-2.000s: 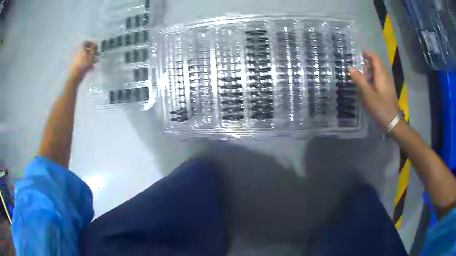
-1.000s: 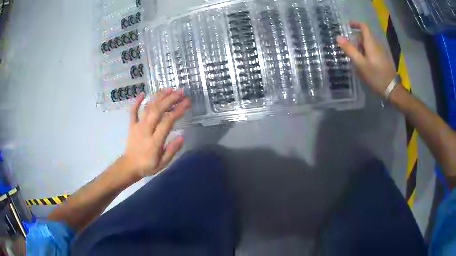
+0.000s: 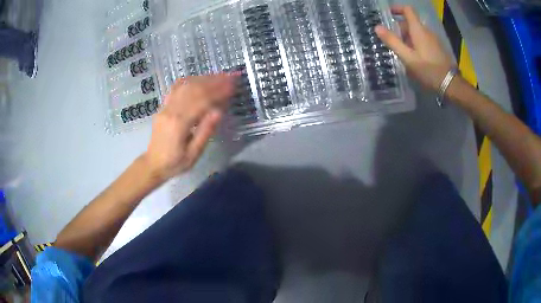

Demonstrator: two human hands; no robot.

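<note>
A clear blister tray (image 3: 301, 65) with rows of small dark components lies in front of me, its top cut off by the picture's edge. A second clear tray (image 3: 127, 80) with fewer dark components shows at its left, partly under or beside it. My left hand (image 3: 187, 121) is blurred, over the front left part of the near tray, fingers stretched; whether it touches the tray cannot be told. My right hand (image 3: 415, 50) is at the tray's right edge, thumb over the top and fingers at the rim, holding it.
Black-and-yellow tape (image 3: 485, 171) runs along the grey floor (image 3: 65, 154) at the right. Beyond it is a blue pallet (image 3: 522, 65) with clear trays at the top right corner. A dark object (image 3: 21, 35) is at the top left. My knees frame the bottom.
My left hand came from the far left tray's edge to over the near tray's front left part. The trays sit further left and higher in view. My right hand stays at the right edge.
</note>
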